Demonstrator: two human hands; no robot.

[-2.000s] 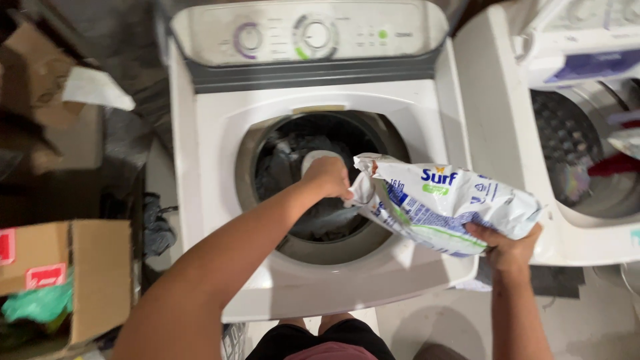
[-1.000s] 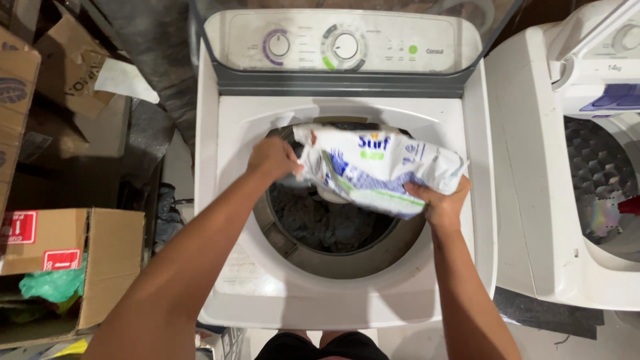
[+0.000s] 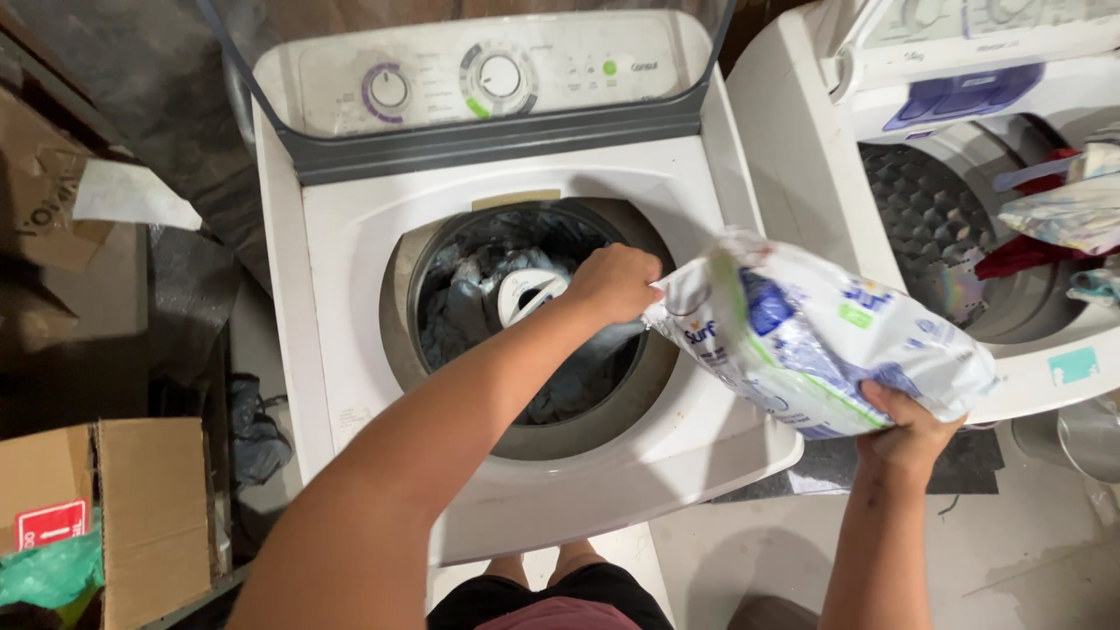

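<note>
A white plastic bag of Surf laundry detergent (image 3: 814, 332) is held between my two hands, over the right rim of an open top-loading washing machine (image 3: 350, 289). My left hand (image 3: 615, 282) pinches the bag's left end, above the tub opening. Under the bag's far right end, my right hand (image 3: 906, 420) grips it from below. Inside the tub lie wet, dark and bluish clothes (image 3: 459, 306) around the white central agitator (image 3: 529, 296). Whether powder is falling from the bag cannot be told.
At right a second open washer (image 3: 796, 166) has clothes (image 3: 1063, 210) over its drum. The first machine's control panel (image 3: 446, 79) stands behind its tub. An open cardboard box (image 3: 153, 516) with green plastic (image 3: 52, 569) is at lower left, near a black bag (image 3: 258, 437).
The bag was level over the tub opening one second ago; now it slants over the machine's right side, with my right hand farther right and lower. Both hands stay on it.
</note>
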